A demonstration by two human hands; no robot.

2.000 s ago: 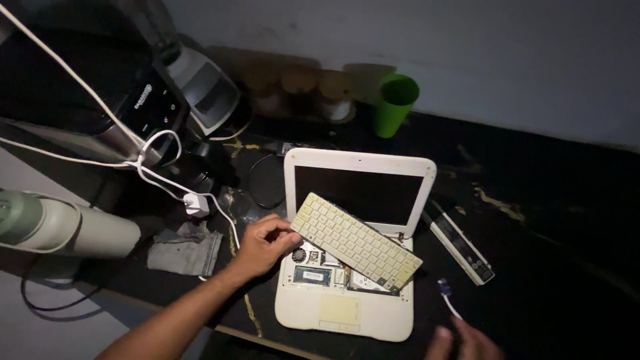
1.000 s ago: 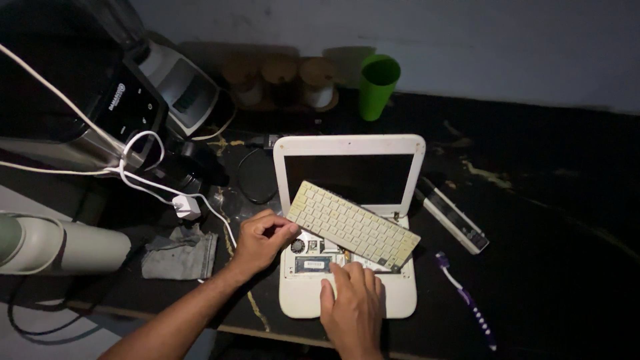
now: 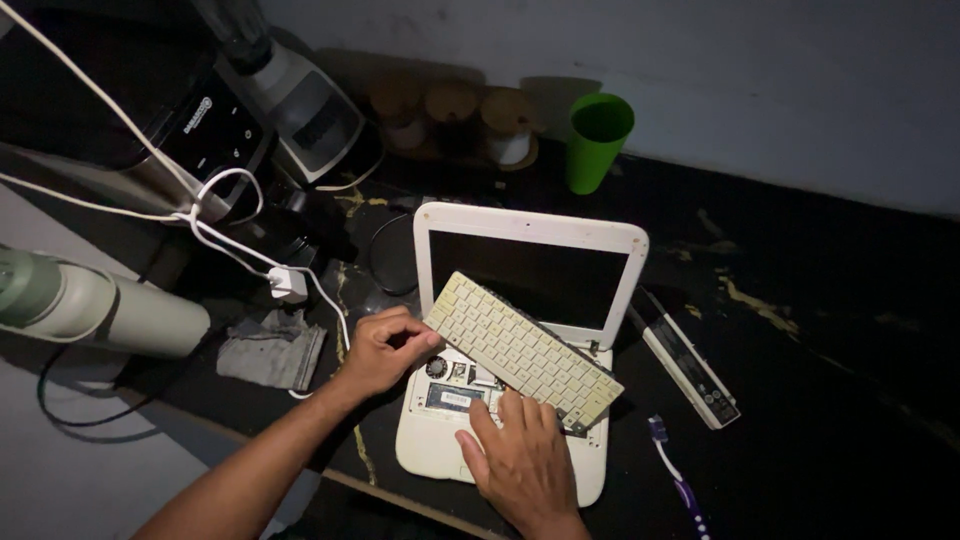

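A small white laptop stands open, its screen dark and its inner parts exposed below. The detached cream keyboard lies tilted across the base and the lower screen. My left hand pinches the keyboard's left corner between thumb and fingers. My right hand is over the middle of the base, fingertips at the keyboard's lower edge beside the memory module; what they touch is hidden. A small fan shows near the left hand. A purple and white toothbrush rests to the right.
A laptop battery lies right of the laptop. Behind are a green cup, lidded jars and a blender. At left are a black appliance, a white charger with cables, a grey cloth and a bottle.
My right hand has let go of the toothbrush, which now lies on the table, and has moved left over the laptop base. My left hand stays at the keyboard's corner.
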